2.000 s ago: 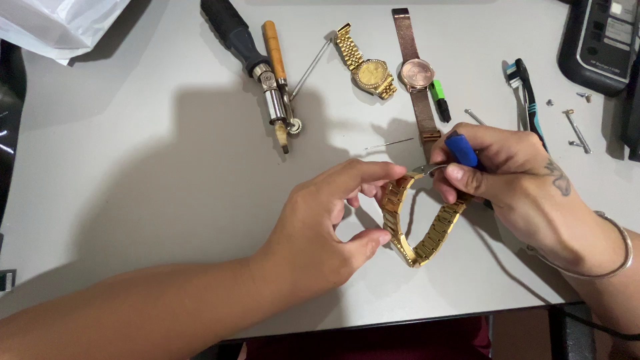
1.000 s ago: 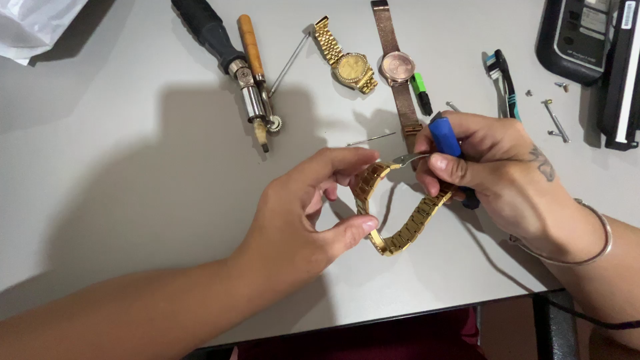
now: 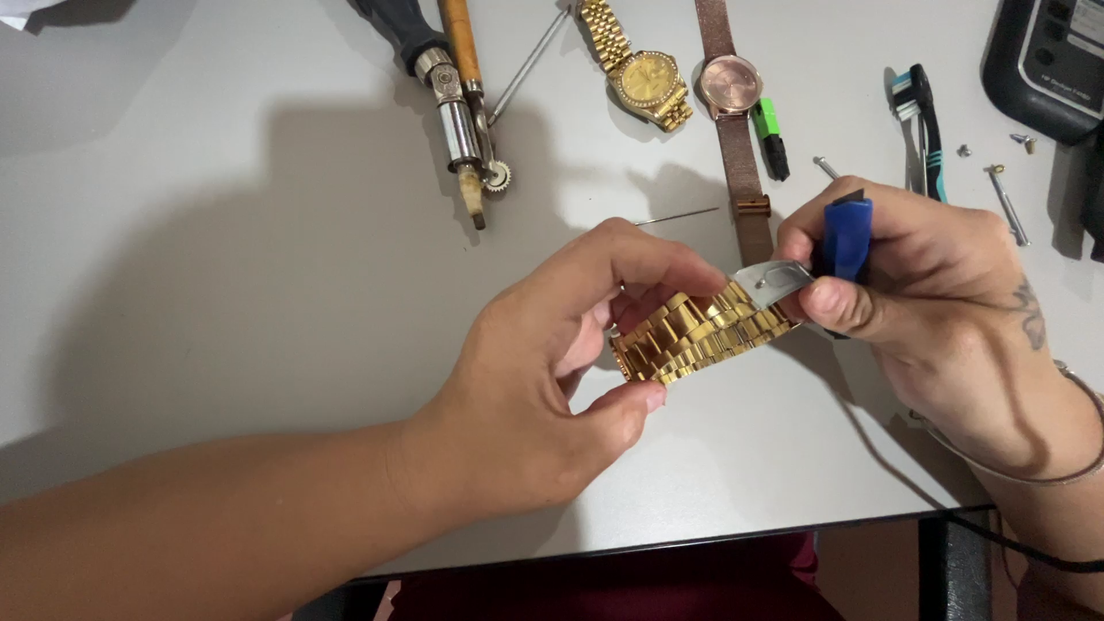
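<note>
My left hand (image 3: 552, 371) grips a gold metal watch bracelet (image 3: 690, 336) between thumb and fingers, the links turned up and the loop seen nearly flat. In my right hand (image 3: 931, 285) is a tool with a blue handle (image 3: 847, 233), together with a flat grey metal piece (image 3: 770, 283) pinched between thumb and forefinger. That metal piece meets the bracelet's right end; whether it belongs to the tool or to the clasp I cannot tell. My left fingertips touch the links just beside it. The watch case is not clearly visible.
Beyond my hands lie a gold watch (image 3: 647, 79), a rose-coloured mesh-band watch (image 3: 730, 84), a green-and-black marker (image 3: 770, 138) and a toothbrush (image 3: 927, 129). A soldering iron (image 3: 457, 129) lies by a wooden-handled tool (image 3: 461, 43). Small screws (image 3: 1024, 141) and a black device (image 3: 1048, 69) are at right.
The bracelet has turned from an open loop seen edge-on to a flatter view with its links facing up. Both hands still hold their things.
</note>
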